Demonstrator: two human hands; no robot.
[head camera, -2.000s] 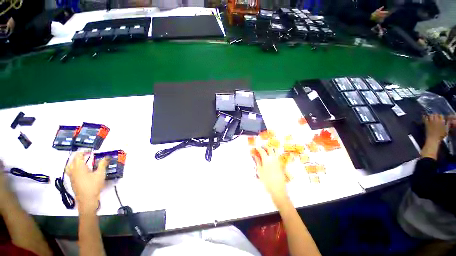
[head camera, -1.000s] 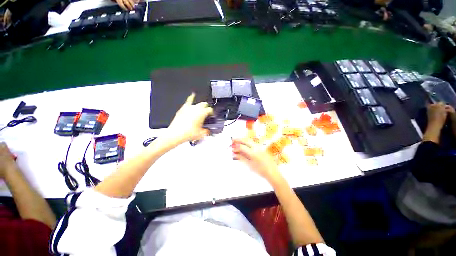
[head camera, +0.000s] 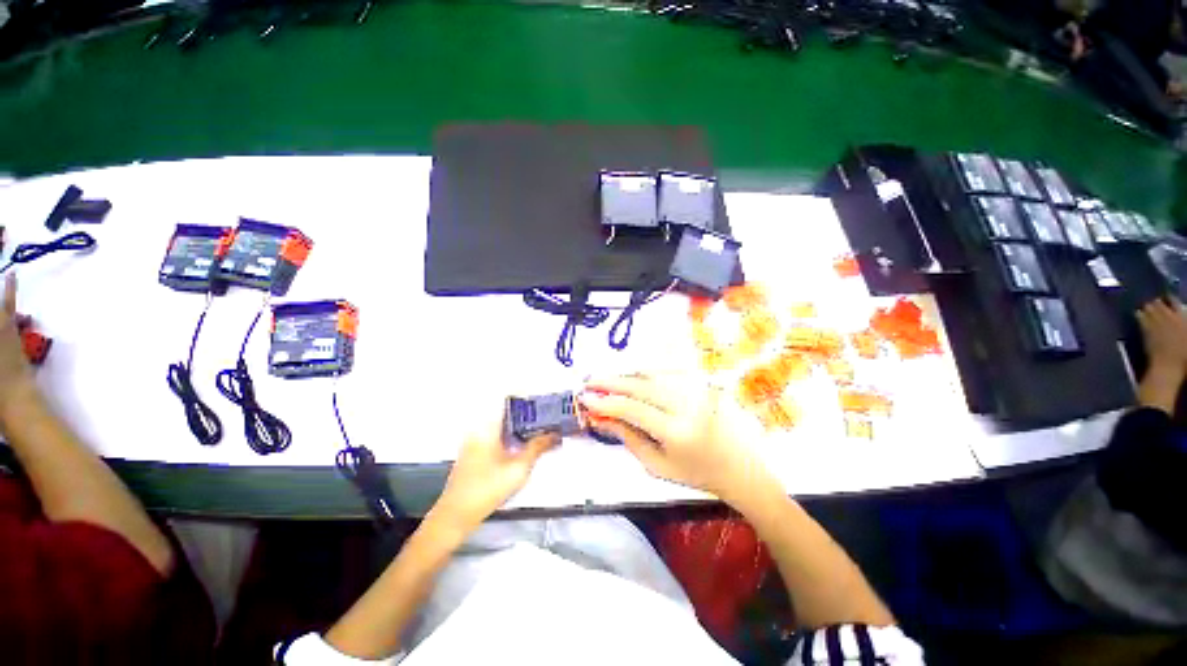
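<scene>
A black controller unit (head camera: 544, 415) is held over the front of the white table. My left hand (head camera: 492, 465) grips its left and lower side. My right hand (head camera: 670, 427) is at its right end, with a bit of orange showing at the fingertips. Translucent orange plastic pieces (head camera: 814, 345) lie scattered to the right. Three units without orange (head camera: 630, 202) rest on the black mat (head camera: 508, 215), with bundled cords below. Three units with orange ends (head camera: 310, 341) lie at the left with cords hanging down.
A black open box (head camera: 898, 215) stands right of the orange pile. A dark board (head camera: 976, 351) carries rows of units. A neighbour's hand (head camera: 1162, 345) is at the far right, another person's arm (head camera: 65, 455) at the left. A green belt (head camera: 326, 78) runs behind.
My left hand has taken a unit from the mat's front edge and brought it towards me. My right hand has moved in from beside the orange pieces to the unit's end. The view has shifted.
</scene>
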